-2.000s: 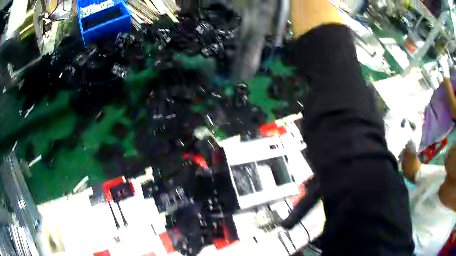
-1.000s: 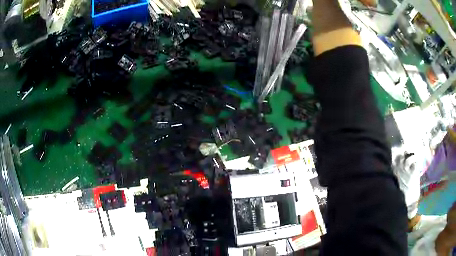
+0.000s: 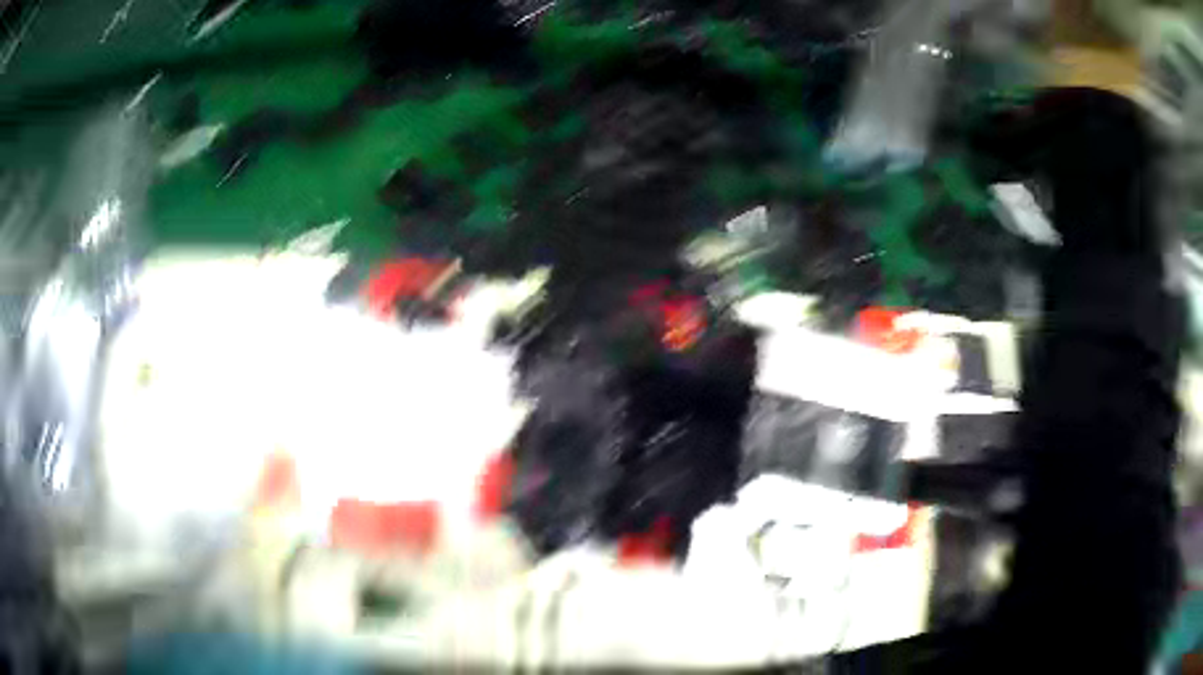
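My right arm in a black sleeve reaches up the right side. My right hand (image 3: 1075, 24) is blurred and cut off at the top edge above a tan wrist band, so its grip cannot be told. My left hand is not in view. A blurred bundle of silver-grey strips (image 3: 887, 99) stands left of my right wrist. A dark heap of black parts (image 3: 581, 448) lies at bench centre. The grey-white box (image 3: 844, 382) with a dark open tray sits right of it, partly hidden by the sleeve.
Green matting (image 3: 304, 158) with scattered dark parts and small white pieces lies behind. A white bench covering (image 3: 304, 382) with red blocks is in front. Blurred long silver strips (image 3: 73, 356) lie along the left edge. The whole view is smeared by motion.
The view has swung, so the bench, box and sleeve appear farther right and the bench higher. The blue bin has left the picture. The front bench edge now shows.
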